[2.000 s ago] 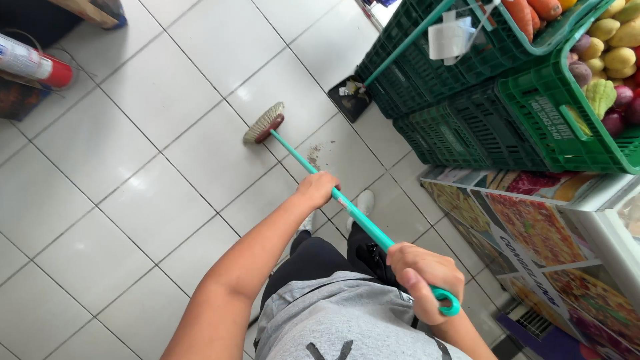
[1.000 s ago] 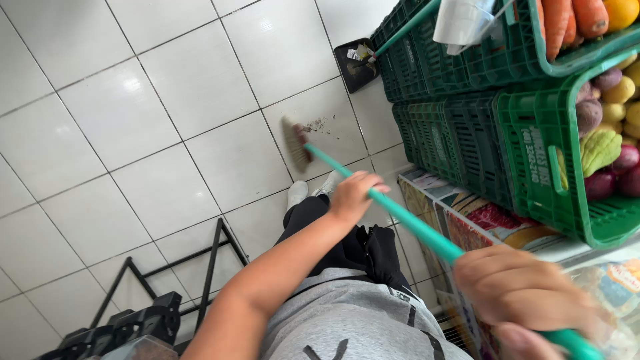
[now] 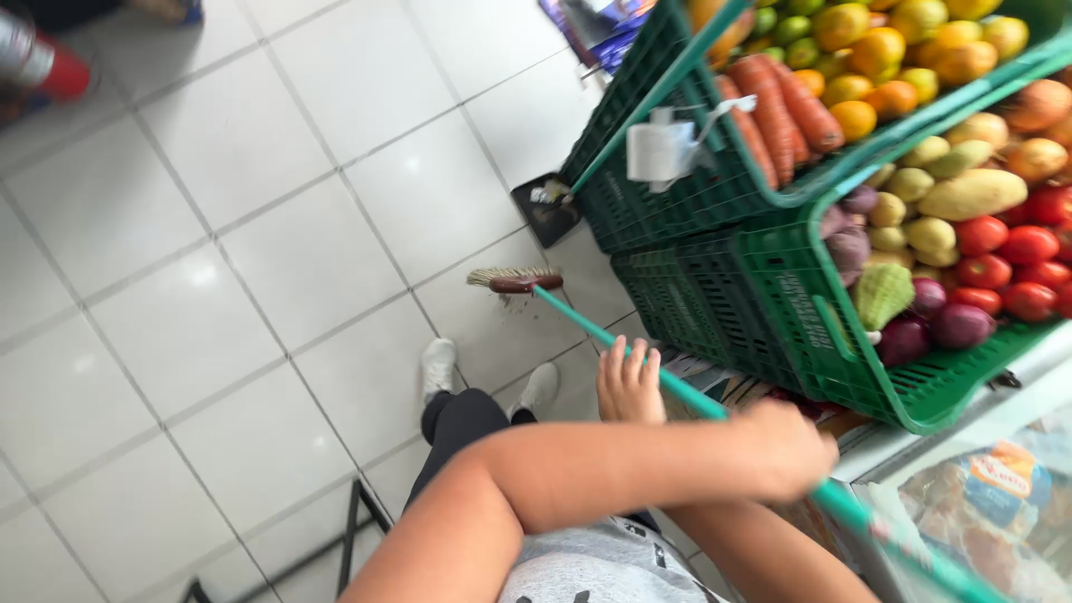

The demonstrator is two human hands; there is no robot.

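Observation:
A push broom with a brown head and pale bristles [image 3: 526,281] rests on the tiles, beside scattered dirt [image 3: 521,308]. Its green handle [image 3: 578,318] slants down to the lower right. My left hand [image 3: 783,448] is closed around the upper handle, with the left forearm crossing over the right one. Lower on the handle, my right hand [image 3: 632,381] touches it with fingers fairly straight and apart; its palm side is hidden. A black dustpan [image 3: 548,209] holding some litter lies above the broom head, against the crates, and has its own green handle [image 3: 653,96].
Green plastic crates [image 3: 783,293] of fruit and vegetables stand at right, on and beside a freezer [image 3: 888,444] with packaged food. Black metal legs [image 3: 347,536] are at the lower left, a red-and-white container [image 3: 59,71] at the upper left. My shoes [image 3: 439,367] are below the broom.
My hands have swapped places: the left, lower on the handle before, now grips above the right. The broom head has turned, and its bristles now face the dustpan side. The view has shifted.

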